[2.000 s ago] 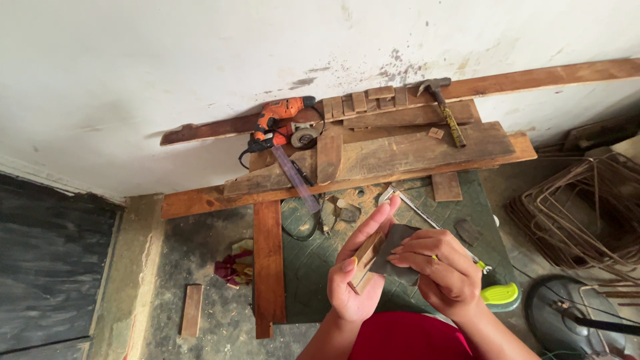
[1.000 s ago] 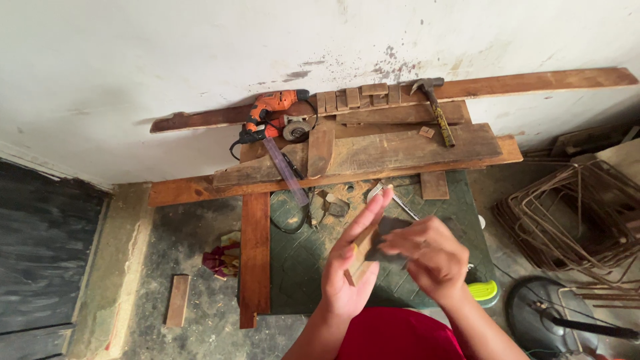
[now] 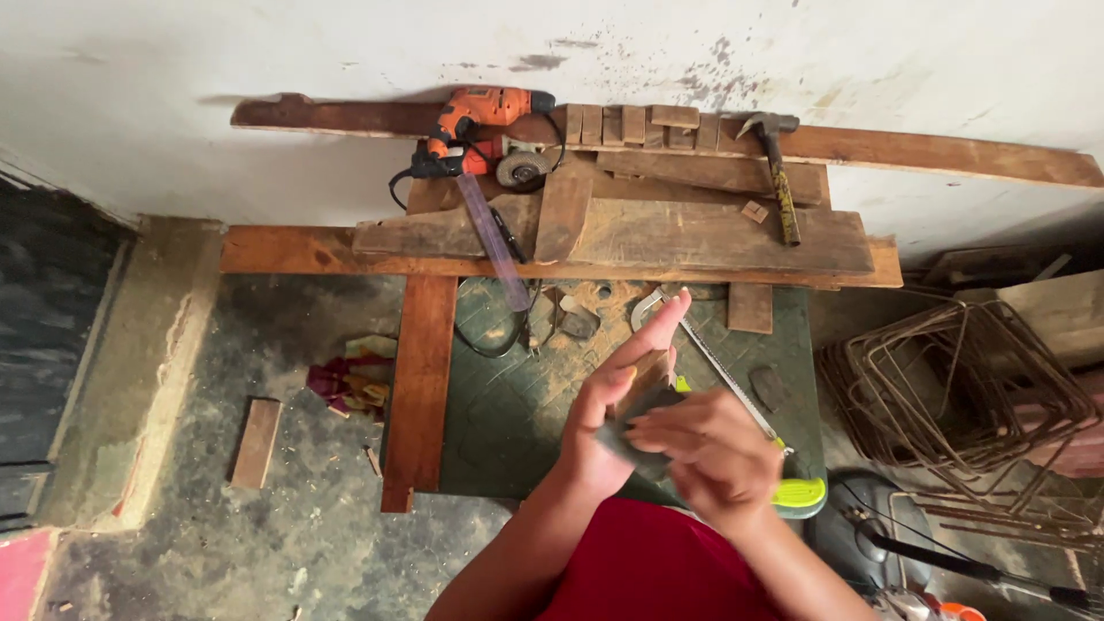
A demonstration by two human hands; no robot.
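In my left hand (image 3: pixel 608 423) lies a small wooden block (image 3: pixel 642 379), its thumb and fingers around the sides. My right hand (image 3: pixel 711 448), blurred, presses a dark sheet, apparently sandpaper (image 3: pixel 638 431), against the block's lower part. Both hands are over the near part of a green plastic table (image 3: pixel 517 414) with sawdust on it. Just beyond them lies a hacksaw (image 3: pixel 724 371) with a lime-green handle (image 3: pixel 798 492). Farther back, a claw hammer (image 3: pixel 780 181) rests on wooden boards (image 3: pixel 707 233).
An orange drill (image 3: pixel 487 108) and an angle grinder (image 3: pixel 509 164) lie at the back beside small wooden blocks (image 3: pixel 634 125). A clear ruler (image 3: pixel 493 241) crosses the boards. Bent metal rods (image 3: pixel 957 388) are stacked at right; a wood piece (image 3: pixel 255 442) and a cloth (image 3: pixel 354 379) lie at left.
My right hand and the dark sheet have moved down along the block, toward my left palm. My left hand still holds the block.
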